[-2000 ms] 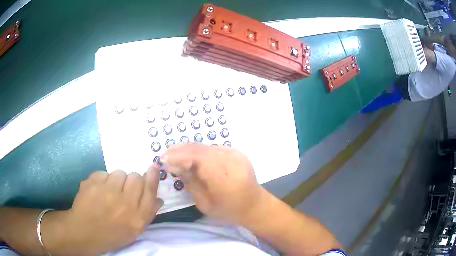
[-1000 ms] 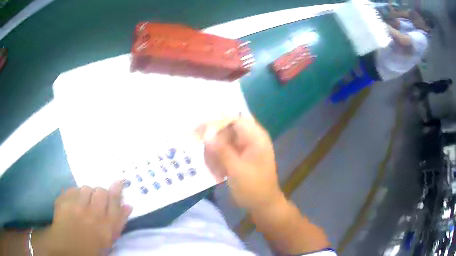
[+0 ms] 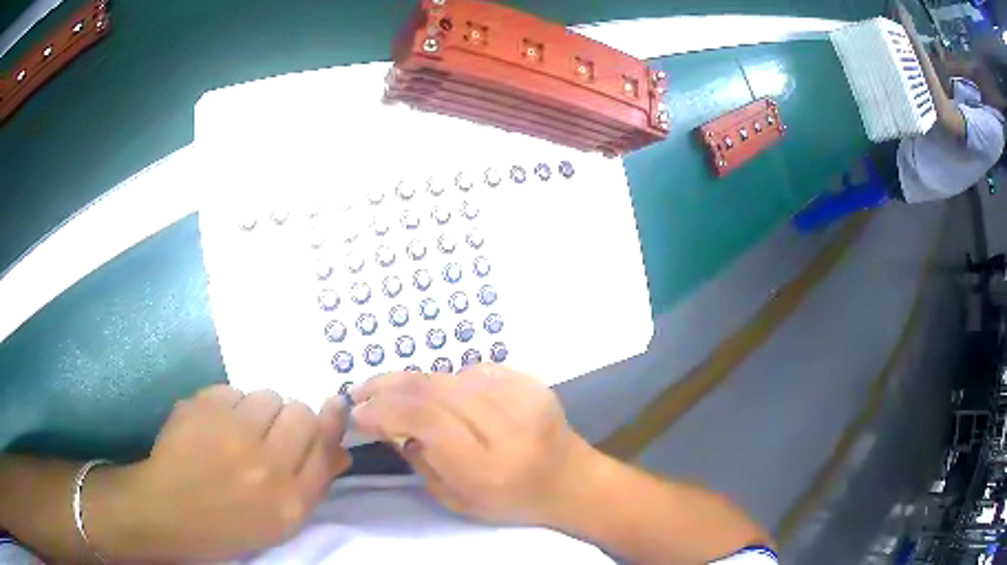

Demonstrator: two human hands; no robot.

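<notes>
Small round parts [image 3: 422, 279] lie in rows on the white tray [image 3: 574, 276]. Some look pale, others dark. My left hand [image 3: 248, 458] is at the tray's near edge with its fingers curled and its index fingertip close to a small part. My right hand [image 3: 475, 441] meets it there, thumb and fingers bent together over the lowest row. A small brownish tip shows under my right fingers; what it belongs to is hidden. Whether either hand grips a part cannot be told. A red-brown fixture stack [image 3: 530, 83] stands at the tray's far edge.
A single red-brown fixture [image 3: 742, 135] lies right of the stack on the green surface. Another fixture [image 3: 50, 55] is at the far left, past a white edge strip [image 3: 105, 243]. Stacked white trays [image 3: 883, 80] and a person in a white top [image 3: 952, 149] are at the far right.
The view has shifted. My right hand has come back from the tray's right side to meet my left hand at the near edge. Compared with two seconds ago, both hands work at a lower row.
</notes>
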